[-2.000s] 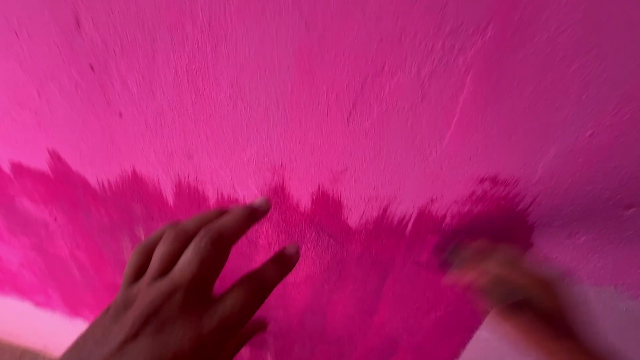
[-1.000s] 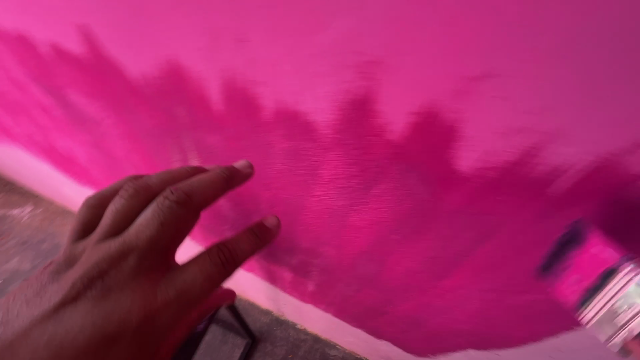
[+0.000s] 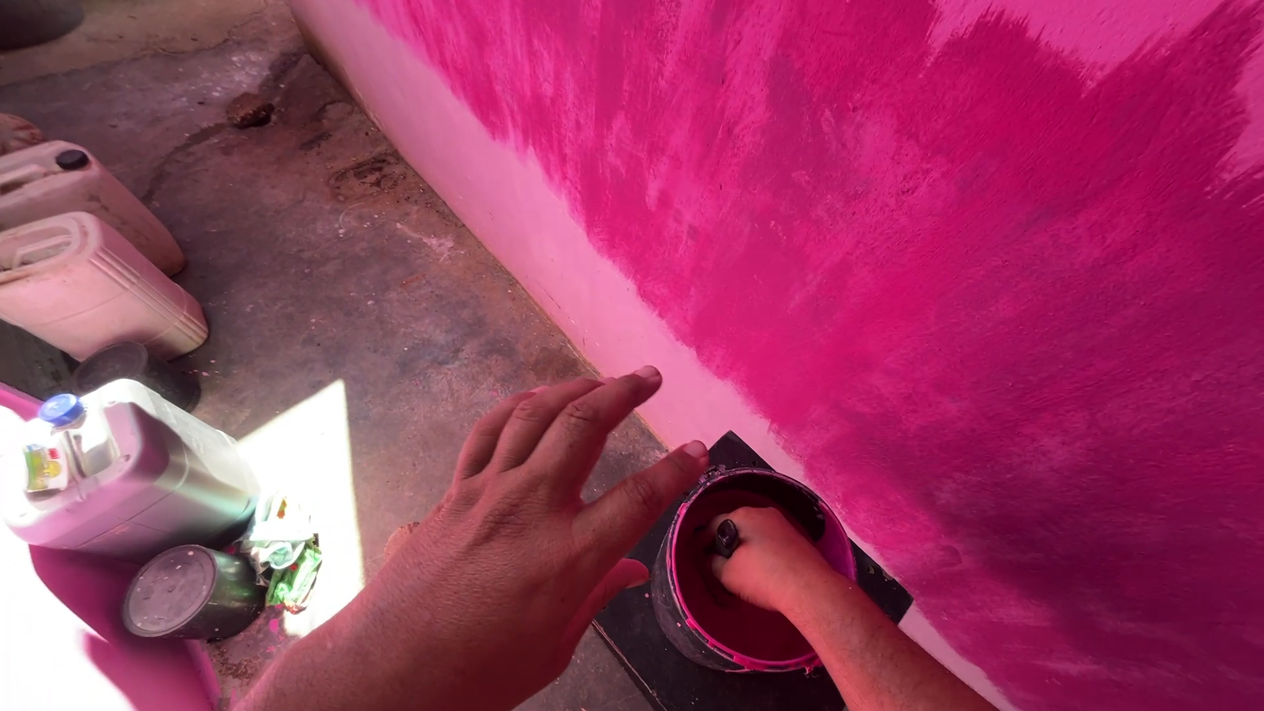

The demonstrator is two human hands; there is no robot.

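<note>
My right hand [image 3: 765, 558] is closed on a dark-handled paintbrush [image 3: 727, 536] inside a black paint bucket [image 3: 660, 592] with a pink-smeared rim. The brush head is hidden, down in the bucket. To the left of the bucket my left hand [image 3: 553, 513] hangs in the air with its fingers spread, holding nothing; its index fingertip looks close to the rim, and touch cannot be told. Behind both, the wall [image 3: 889, 247] bears deep pink paint with a ragged upper edge against lighter pink, and a pale pink strip runs along its foot.
The bucket stands on a black flat-topped support [image 3: 642, 642] beside the wall. On the concrete floor [image 3: 296, 276] at left are plastic jerrycans [image 3: 109, 286], one a white jerrycan with a blue cap [image 3: 168, 474], a dark round container [image 3: 183, 592] and crumpled plastic packaging [image 3: 291, 548].
My right hand has gone from the wall, where the brush was, into the bucket. The view has swung down and left, bringing in the floor and containers. My left hand stays spread.
</note>
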